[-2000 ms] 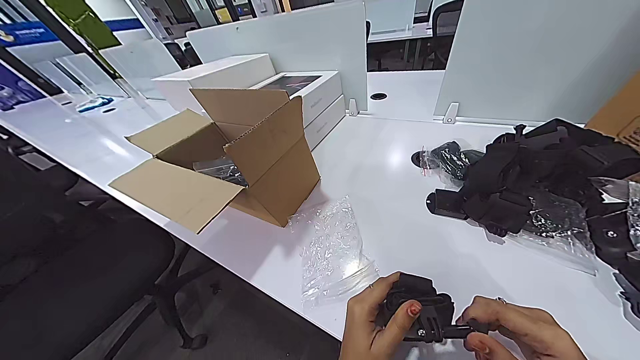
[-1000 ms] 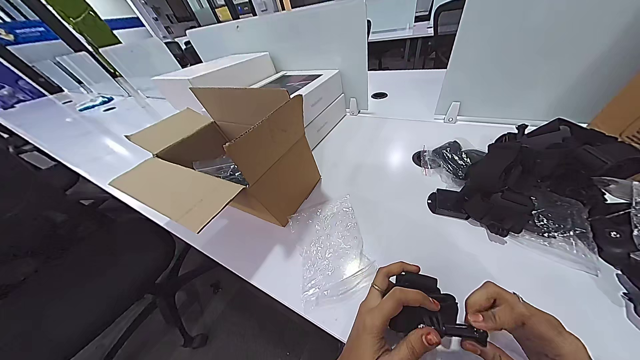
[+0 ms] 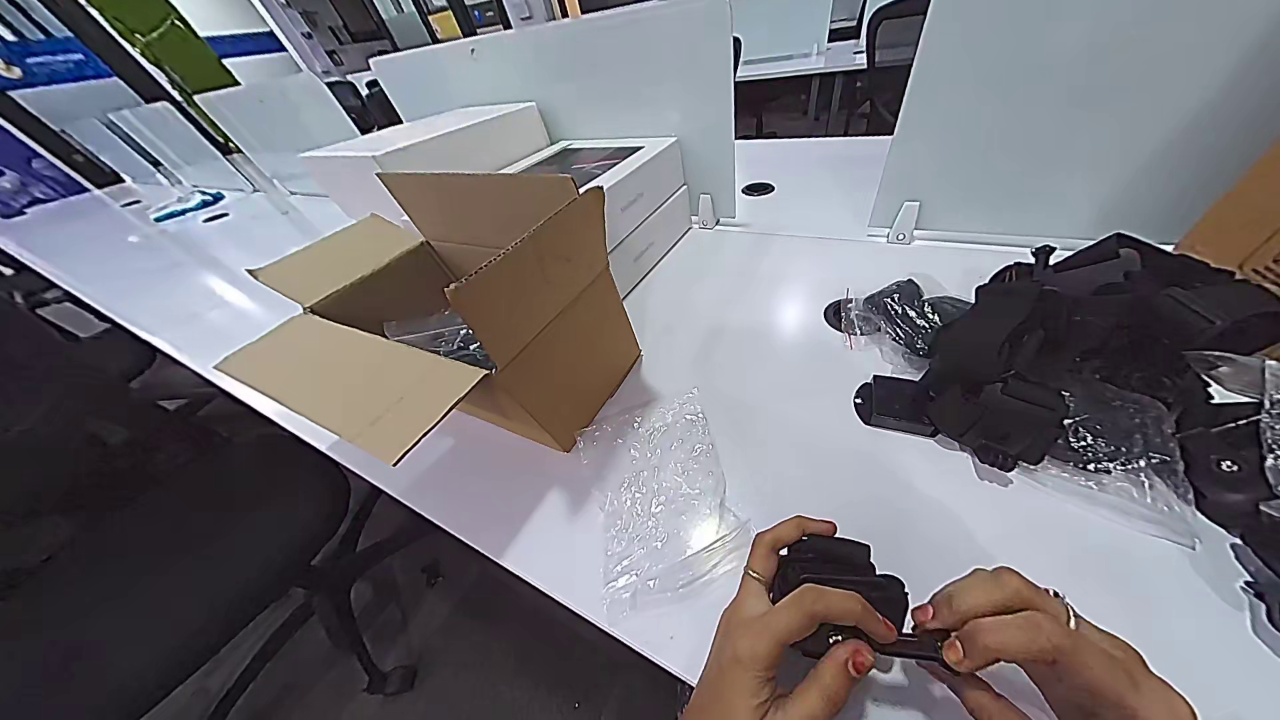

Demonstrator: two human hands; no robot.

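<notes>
My left hand (image 3: 785, 635) is closed around a black strapped mount (image 3: 840, 580) near the desk's front edge. A short black arm or bar (image 3: 910, 647) sticks out from its lower side, and my right hand (image 3: 1030, 635) pinches the far end of it between thumb and fingers. Just left of my left hand lies an empty clear plastic bag (image 3: 665, 510), crumpled on the white desk. Beyond my right hand is a heap of black straps and mounts (image 3: 1090, 350), some in clear plastic. Fingers hide part of the held mount.
An open cardboard box (image 3: 560, 340) with plastic-wrapped items inside stands at the left. White boxes (image 3: 650, 205) are stacked behind it, against a frosted desk divider (image 3: 620, 90). Another cardboard box (image 3: 1240, 220) is at the right edge. A black office chair (image 3: 180, 520) stands beside the desk.
My fingers have shifted on the black mount, and its bar sits at a different angle from two seconds ago. Both hands keep hold of it. The boxes, bag and heap have not moved.
</notes>
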